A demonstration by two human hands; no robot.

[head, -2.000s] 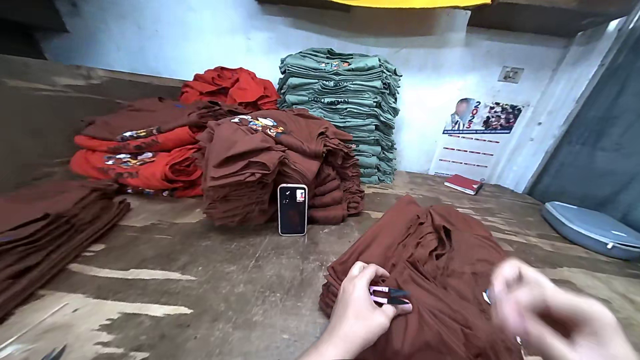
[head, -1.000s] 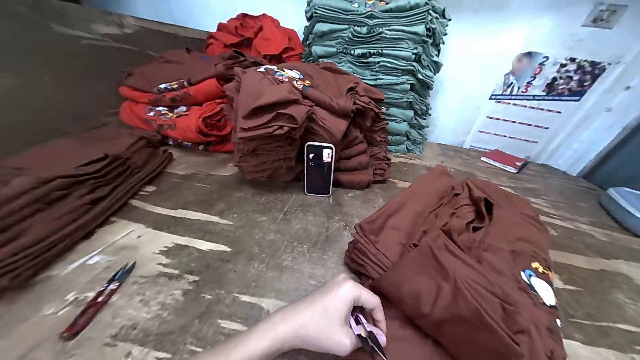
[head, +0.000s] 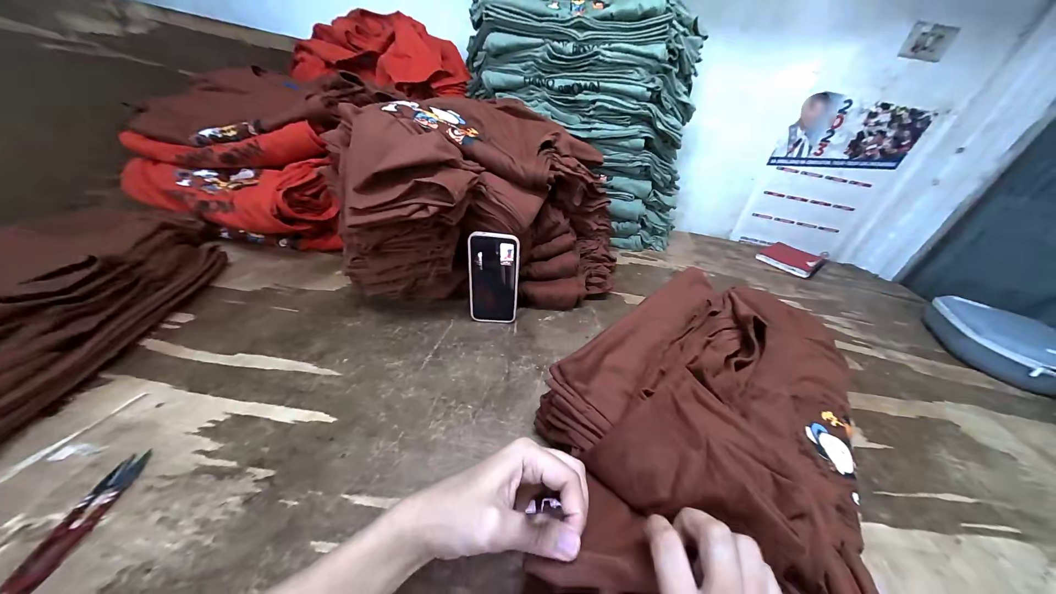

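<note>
A pile of folded brown garments [head: 709,412] with an embroidered figure lies on the worn table [head: 396,379] at the lower right. My left hand [head: 520,503] is at the pile's near left edge, its fingers curled around a small pink and dark tool [head: 543,505], mostly hidden. My right hand [head: 714,553] rests on the near brown cloth, fingers bent; whether it pinches the fabric cannot be seen. Dark-red handled snips [head: 82,511] lie on the table at the lower left.
A phone [head: 493,276] stands against a tall brown garment stack [head: 412,190]. Red garments [head: 231,181] and a green stack [head: 577,99] are behind. More brown cloth [head: 99,280] lies left. A red notebook [head: 790,258] and a grey-blue case [head: 998,338] are at the right, a calendar [head: 825,181] on the wall.
My right hand, out of view a second ago, is now on the near cloth. The tool in my left hand shows less than before. The view has shifted.
</note>
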